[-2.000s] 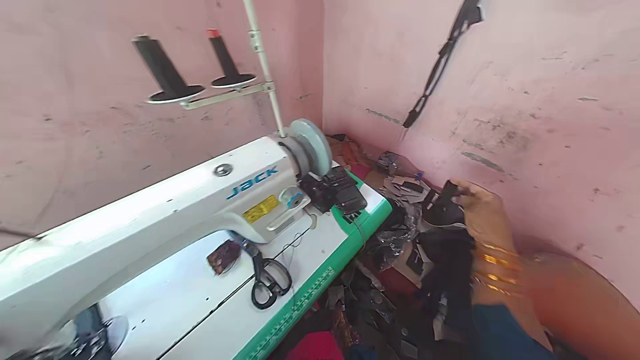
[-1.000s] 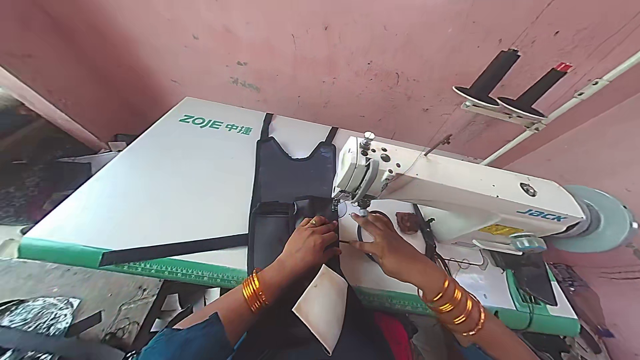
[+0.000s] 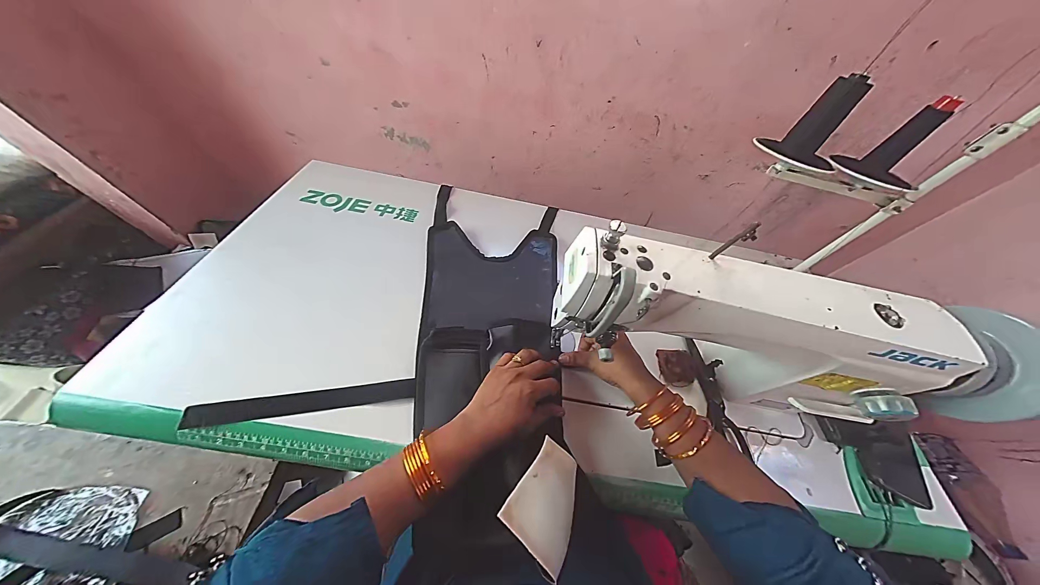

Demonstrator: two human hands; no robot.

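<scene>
A dark padded fabric piece [image 3: 491,284] with straps and binding lies lengthwise on the white table, its right edge at the needle area of the Jack sewing machine [image 3: 731,309]. My left hand [image 3: 516,394] lies on the piece just below the presser foot, fingers bent over its right part. Close to the needle, my right hand [image 3: 609,366] has its fingertips at the piece's right edge; whether they pinch it is hard to tell. A pale kite-shaped piece [image 3: 540,508] rests on the dark material below my left hand. A black strap [image 3: 301,402] extends left from the piece.
The white table [image 3: 268,301] has a green edge with a ruler scale. Right of the needle lie a small brown object [image 3: 674,367] and black-handled scissors [image 3: 711,390], partly hidden. Two black thread spools [image 3: 825,122] stand at the upper right. Scraps [image 3: 81,520] lie at lower left.
Two seconds ago a hand was among the dark scraps right of the machine; now both hands are at the needle. The view has swung left since then. Little differs from one second ago.
</scene>
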